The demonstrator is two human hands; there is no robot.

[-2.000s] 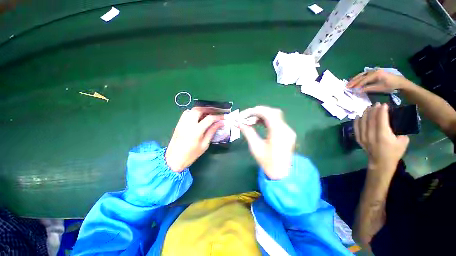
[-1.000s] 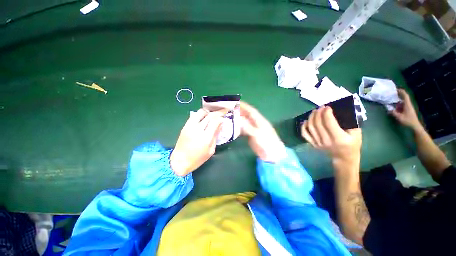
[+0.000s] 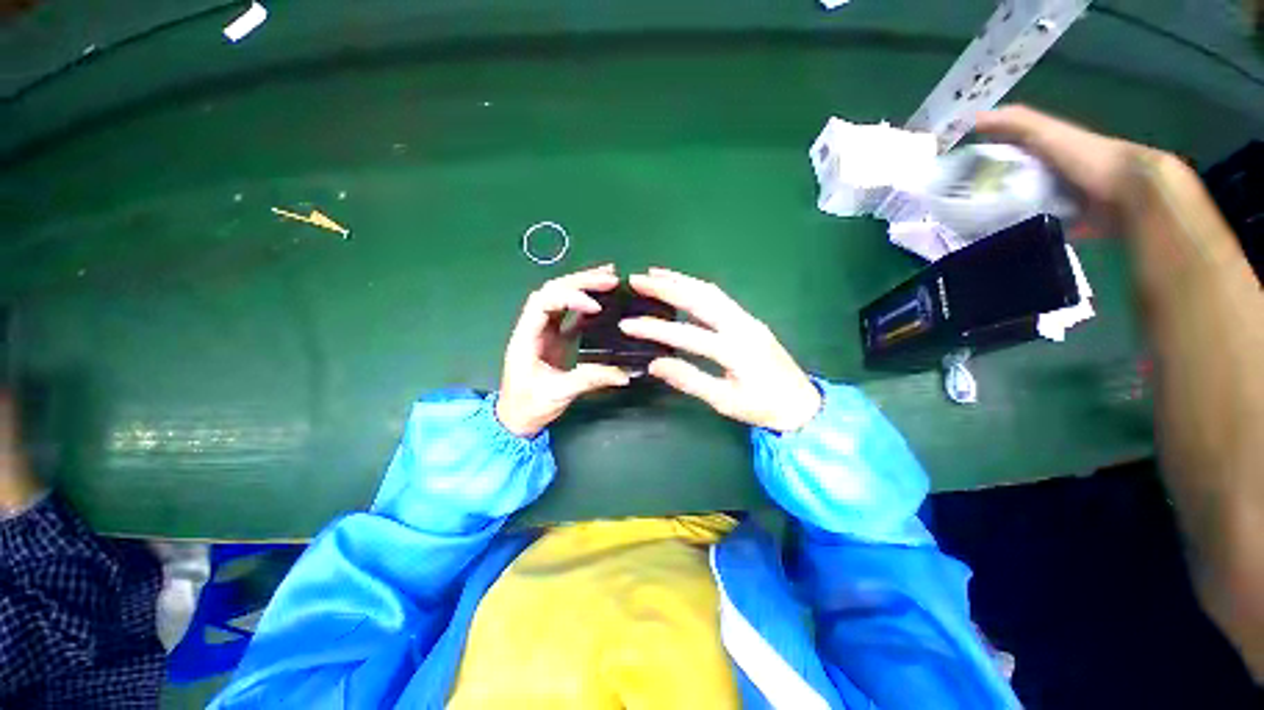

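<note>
A small black retail box (image 3: 610,330) is in front of me on the green belt (image 3: 416,333). It looks closed; no pale inside shows. My left hand (image 3: 552,358) holds its left side, fingertips at the far edge and thumb at the near edge. My right hand (image 3: 728,347) lies on its right side with fingers over the top. The hands cover much of the box.
A thin white ring (image 3: 545,243) and a yellowish scrap (image 3: 313,219) lie ahead and left. At right are white leaflets (image 3: 866,167), a larger black box (image 3: 970,294), a coiled white cable (image 3: 958,376) and a perforated post (image 3: 1001,63). A neighbour's arm (image 3: 1192,319) holds a whitish pouch (image 3: 991,187).
The box was open with a pale inside and white items in it; now it looks closed between my hands. The neighbour has let go of the larger black box and brought the pouch over the leaflets.
</note>
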